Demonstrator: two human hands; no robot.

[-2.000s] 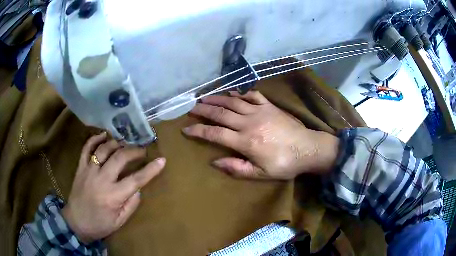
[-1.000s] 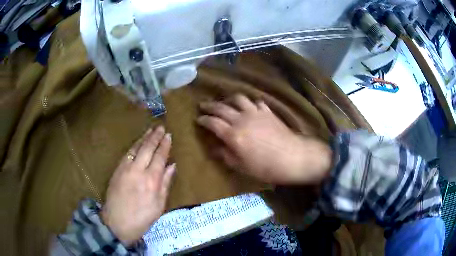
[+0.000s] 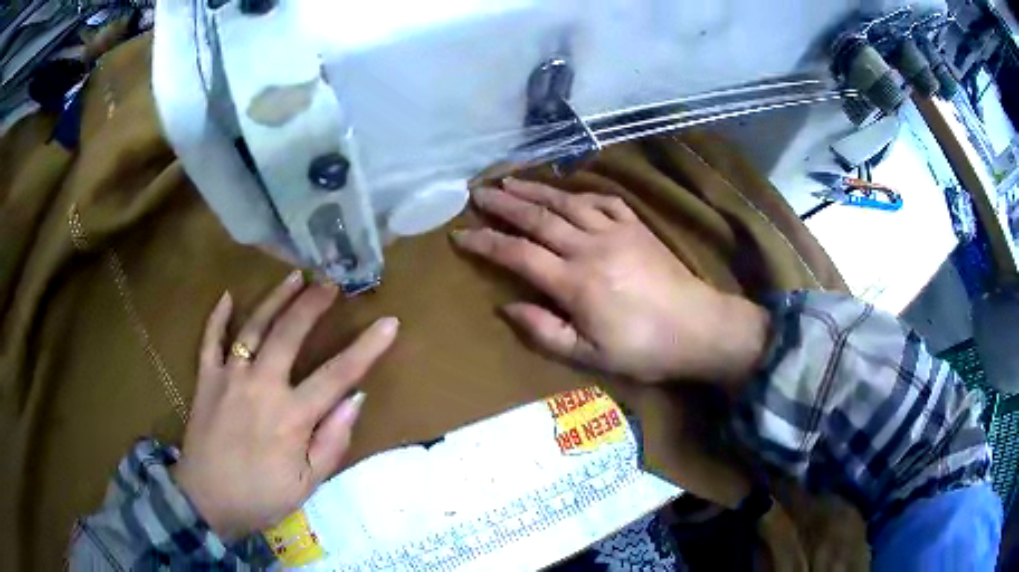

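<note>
A large mustard-brown garment panel (image 3: 413, 363) lies under the head of a white sewing machine (image 3: 447, 56). My left hand (image 3: 268, 402) lies palm down on the cloth with fingers spread, just in front of the presser foot (image 3: 360, 286). My right hand (image 3: 615, 279) lies flat on the cloth to the right of the foot, its fingertips near a pale round disc (image 3: 429, 208). Neither hand grips the cloth. White threads (image 3: 715, 106) run along the machine arm. The needle tips are too small to tell.
A printed scale (image 3: 525, 508) and a yellow label with red print (image 3: 589, 422) show at the front table edge. Orange-and-blue snips (image 3: 858, 191) lie on the table at right. Tension knobs (image 3: 874, 76) stand on the arm's right end. Dark cloth is heaped at upper left.
My left hand has moved left and its fingers have spread. My right hand has shifted slightly right and up. The cloth's front edge has moved back, showing more of the scale and the yellow label.
</note>
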